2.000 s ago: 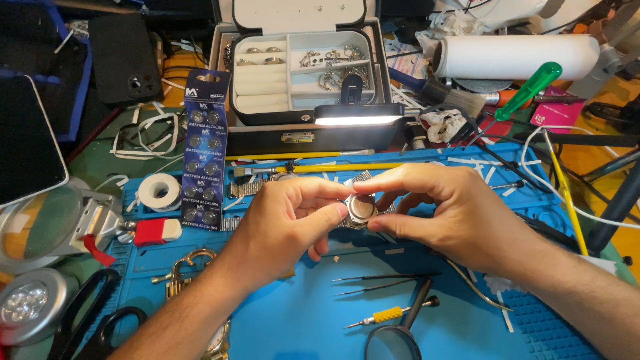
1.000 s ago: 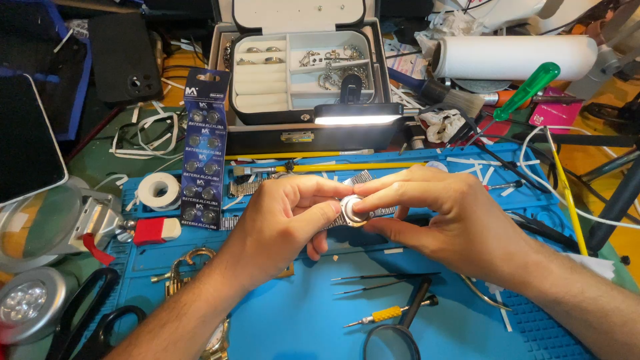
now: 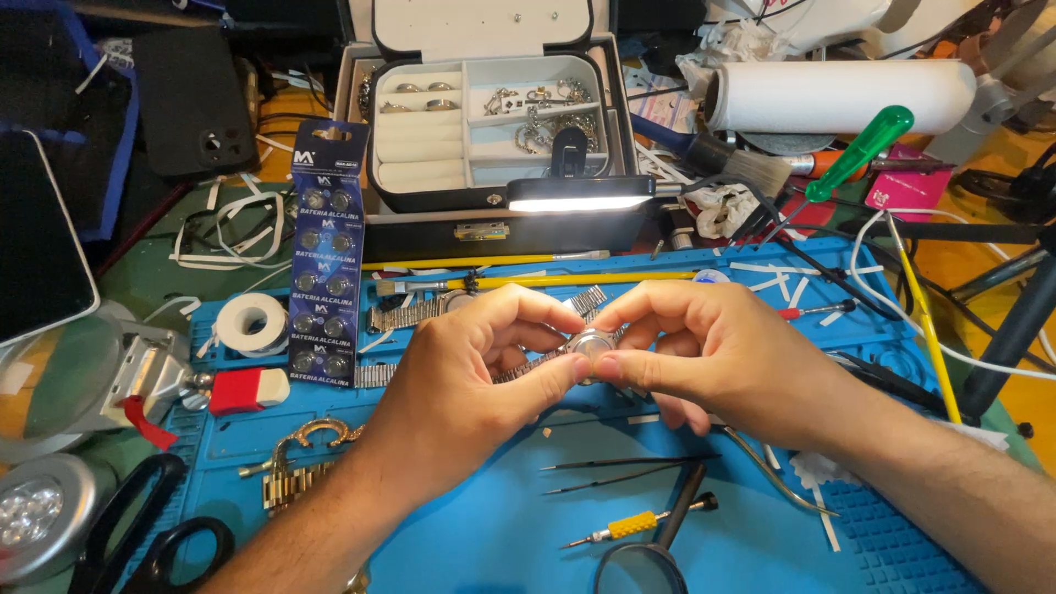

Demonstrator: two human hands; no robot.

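Note:
A silver-coloured wristwatch (image 3: 591, 342) with a metal band is held above the blue work mat (image 3: 528, 536), its round metal case between both sets of fingers. My left hand (image 3: 487, 363) grips the case from the left, thumb on its lower edge. From the right, my right hand (image 3: 701, 355) pinches the same case, its thumb tip beside the left one. Below the hands lie black tweezers (image 3: 627, 469), a yellow-handled precision screwdriver (image 3: 635, 525) and a magnifying glass (image 3: 639, 569). A gold-coloured watch band (image 3: 293, 487) rests left, partly behind my left forearm.
Behind stand a jewelry box (image 3: 495, 198) and a lit lamp (image 3: 577, 203). A button-cell battery card (image 3: 326, 256), a white tape roll (image 3: 252, 323) and black-handled scissors (image 3: 148, 528) are left. A green-handled screwdriver (image 3: 858, 157), paper roll (image 3: 841, 97) and cables are right.
Both thumbs have come together over the lower part of the watch case, and the fingers have shifted around it. The watch stays held in both hands.

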